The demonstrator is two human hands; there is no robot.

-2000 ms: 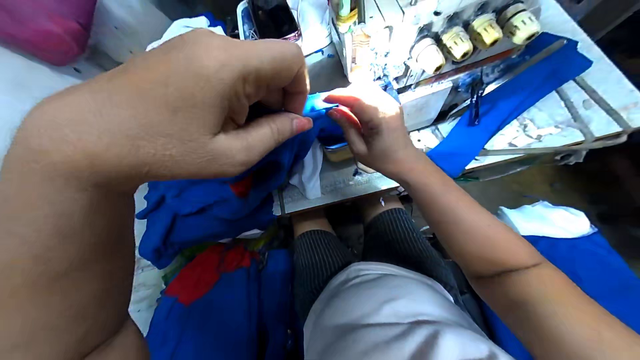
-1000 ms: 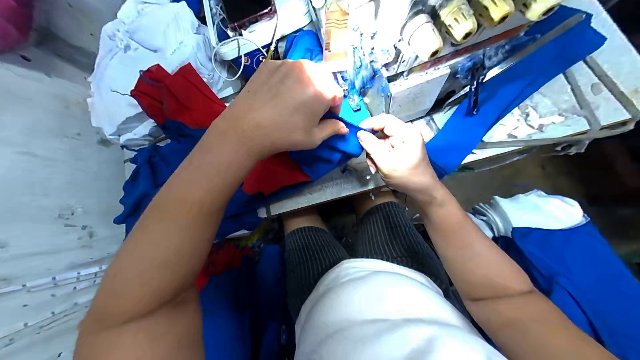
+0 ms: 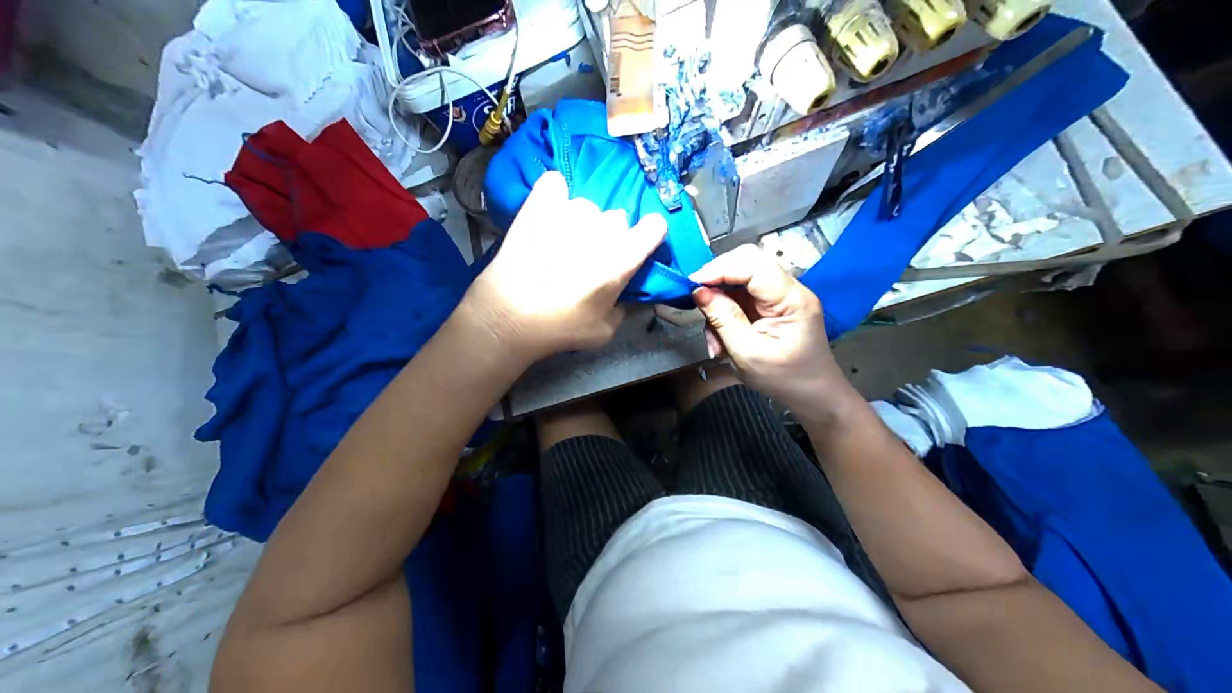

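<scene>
Blue fabric (image 3: 606,164) with a stitched seam lies bunched at the presser foot area of a sewing machine (image 3: 784,183), lit brightly. My left hand (image 3: 558,274) presses and grips the fabric from the left, its fingers curled over it. Between thumb and forefinger, my right hand (image 3: 765,318) pinches the fabric's edge at the near right. Blue lint or thread clings around the machine's needle area (image 3: 679,144). Left of my left hand, a blue garment piece (image 3: 337,356) with a red part (image 3: 322,188) is spread over the table side. The fabric under my left palm is hidden.
White cloth (image 3: 269,87) is heaped at the back left, near a white-rimmed container (image 3: 549,58) with a cable. Cream thread cones or knobs (image 3: 861,38) line the machine. A blue fabric strip (image 3: 943,192) crosses the table's right side. Blue and white cloth (image 3: 1088,520) hangs at the lower right.
My left hand has moved away from the camera, down onto the fabric. The red-and-blue garment now lies farther left than one second ago. The view has shifted.
</scene>
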